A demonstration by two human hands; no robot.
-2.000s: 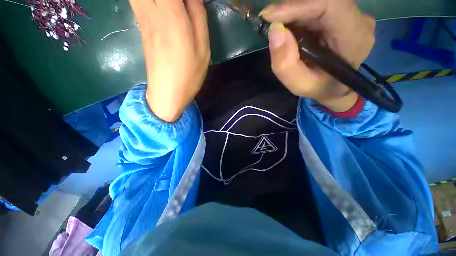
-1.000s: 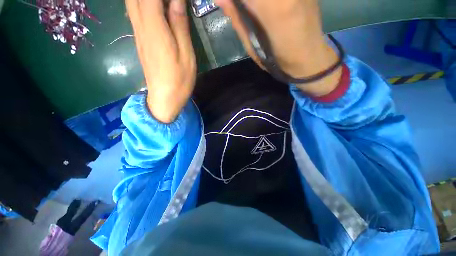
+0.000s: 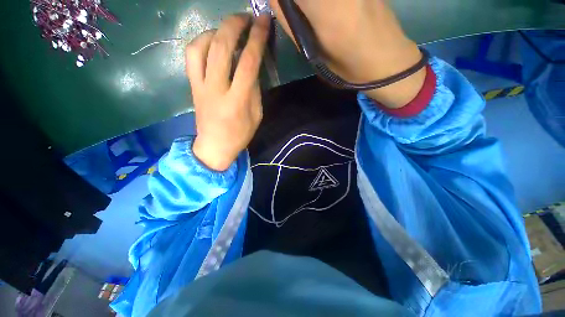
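My left hand (image 3: 228, 93) is at the top centre over the green tabletop, fingers bent, its fingertips at the near end of a small device (image 3: 260, 7). Only a silver-white bit of the device shows at the top edge. My right hand (image 3: 356, 40) is partly cut off by the top edge. It holds the soldering iron (image 3: 300, 28), whose black handle slants up along the thumb side. The iron's black cord loops past the wrist. The iron's tip and my right fingertips are out of view.
A pile of wired components (image 3: 69, 25), maroon and silver-white, lies on the green tabletop (image 3: 136, 102) at upper left. A thin pale strand (image 3: 152, 44) lies right of it. The table's front edge curves across. A large black cloth (image 3: 43, 192) hangs at left.
My left hand has moved down towards me, and its fingers are now bent at the device. My right hand with the iron has moved left and up since the oldest frame.
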